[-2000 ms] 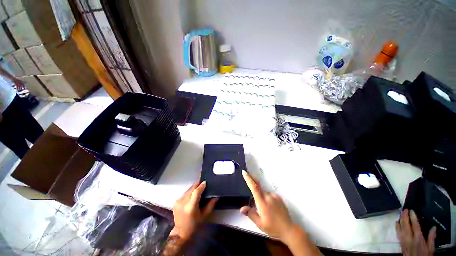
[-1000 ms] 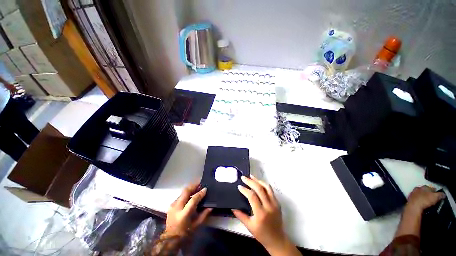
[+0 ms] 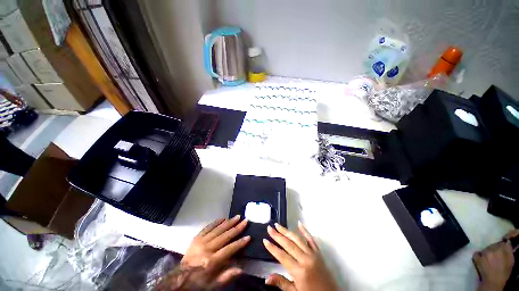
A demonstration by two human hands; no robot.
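A black box [image 3: 259, 185] lies flat near the table's front edge in front of me. A white rounded item [image 3: 258, 212] with a small blue mark sits in its middle. My left hand [image 3: 219, 244] lies with its fingers flat on the box's left side. My right hand [image 3: 296, 250] lies with its fingertips on the box's lower right part. Neither hand is closed around the box. The box's lower edge is partly hidden by the hands.
Nested black trays [image 3: 171, 199] stand at left, above a brown carton [image 3: 42, 190] and plastic bags. A silvery heap [image 3: 330, 156] lies mid-table. At right are an open black box [image 3: 407, 219], stacked black boxes [image 3: 432, 142] and another person's hand [image 3: 495, 261]. A kettle [image 3: 229, 57] stands behind.
My hands have moved from gripping the box's sides to lying flatter on its top. The box sits slightly lower in view. The other person's hand has shifted at the lower right.
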